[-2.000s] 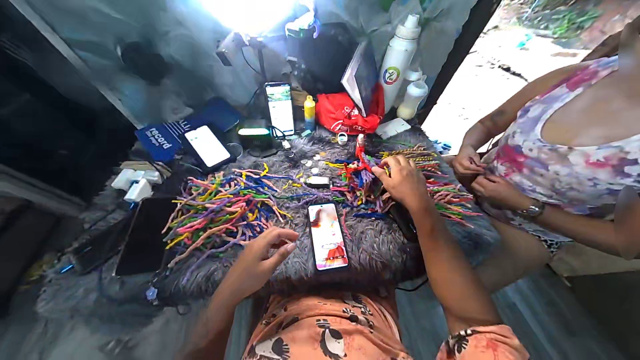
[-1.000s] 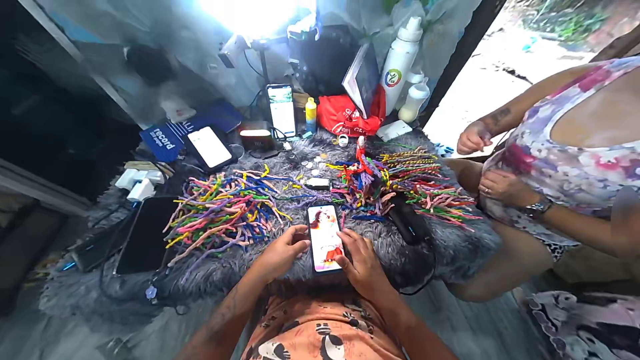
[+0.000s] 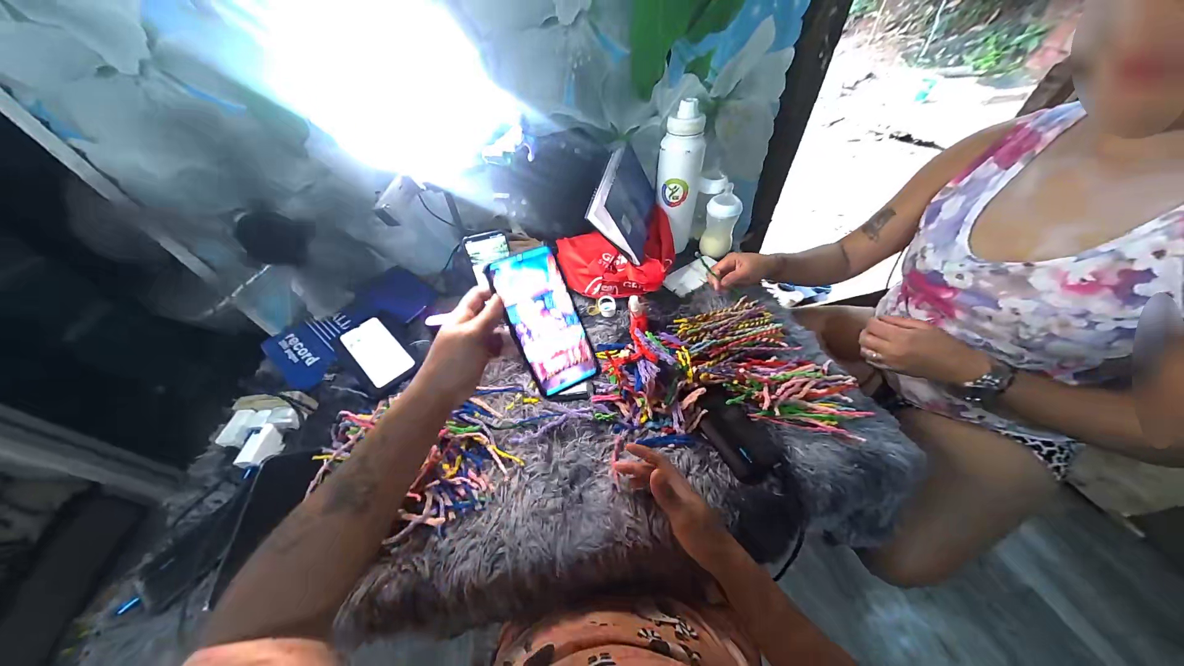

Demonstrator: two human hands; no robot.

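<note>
My left hand (image 3: 467, 338) holds up a smartphone (image 3: 544, 322) by its left side, its lit screen facing me, over the grey fur cover (image 3: 555, 499). My right hand (image 3: 668, 490) hovers above the fur near its front middle, fingers apart and holding nothing. Beyond its fingertips lies a tangled pile of twisted, colourful yarn-like strands (image 3: 795, 388), and a second pile (image 3: 444, 481) sits partly under my left forearm. A black device (image 3: 740, 435) with a cable rests at the edge of the right pile.
At the back stand a white bottle (image 3: 681, 176), a baby bottle (image 3: 720, 222), a red bag (image 3: 601, 264) and a notebook (image 3: 622, 199). Another phone (image 3: 377, 353) lies by blue record books (image 3: 301, 353). On the right sits a person; their hand (image 3: 740, 270) reaches to the table's far edge.
The phone has gone from between both my hands near the front edge to raised in my left hand, farther forward. My right hand has let go. The other person's hand has reached to the table.
</note>
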